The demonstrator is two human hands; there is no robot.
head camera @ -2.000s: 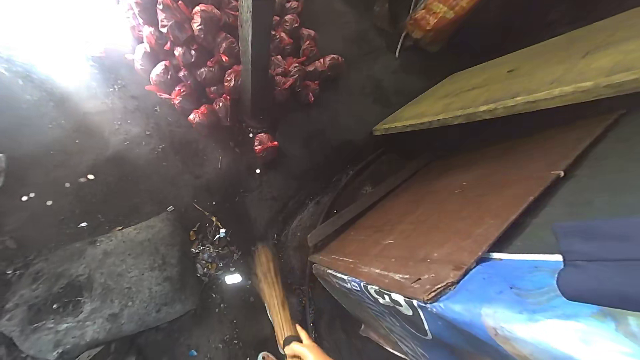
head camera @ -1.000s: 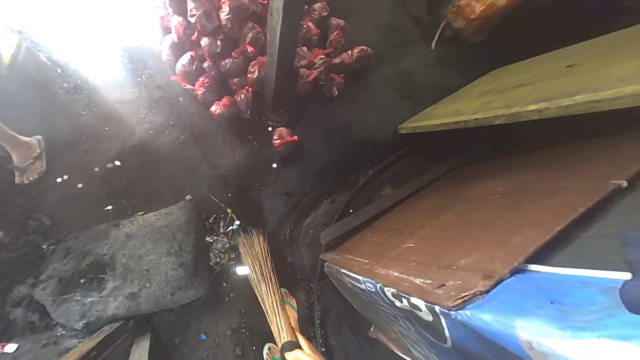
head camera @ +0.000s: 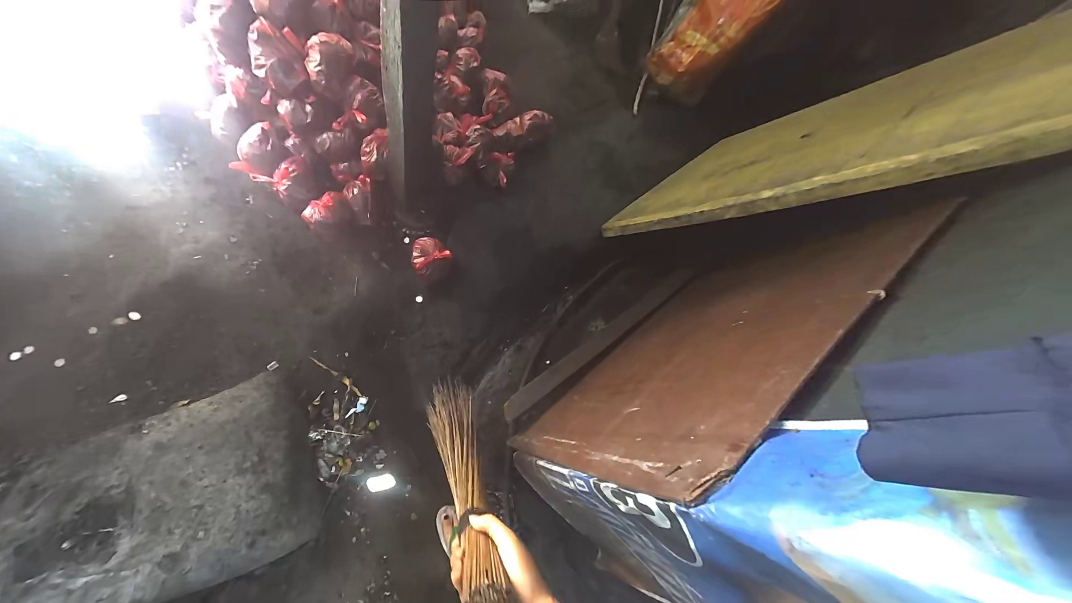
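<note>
My right hand (head camera: 509, 553) comes in at the bottom edge, closed around a stick broom (head camera: 459, 444) near its dark binding. The bristles fan upward and rest near or on the dark dirt floor; contact cannot be told. Left of the bristles lies a small heap of litter (head camera: 339, 427), with twigs and scraps, and a bright spot of light sits below it. Part of a sandal (head camera: 445, 529) shows beside my hand. My left hand is not in view.
Many tied red plastic bags (head camera: 327, 67) lie around a wooden post (head camera: 405, 109); one red bag (head camera: 430, 255) lies apart. A large stone slab (head camera: 209, 477) is at lower left. A brown board (head camera: 737, 335) and a yellow plank (head camera: 837, 126) border the right.
The broom was blurred further left two seconds ago and now stands sharper, more upright, in my right hand. Another person's sandalled foot, seen at the left one second ago, is out of view.
</note>
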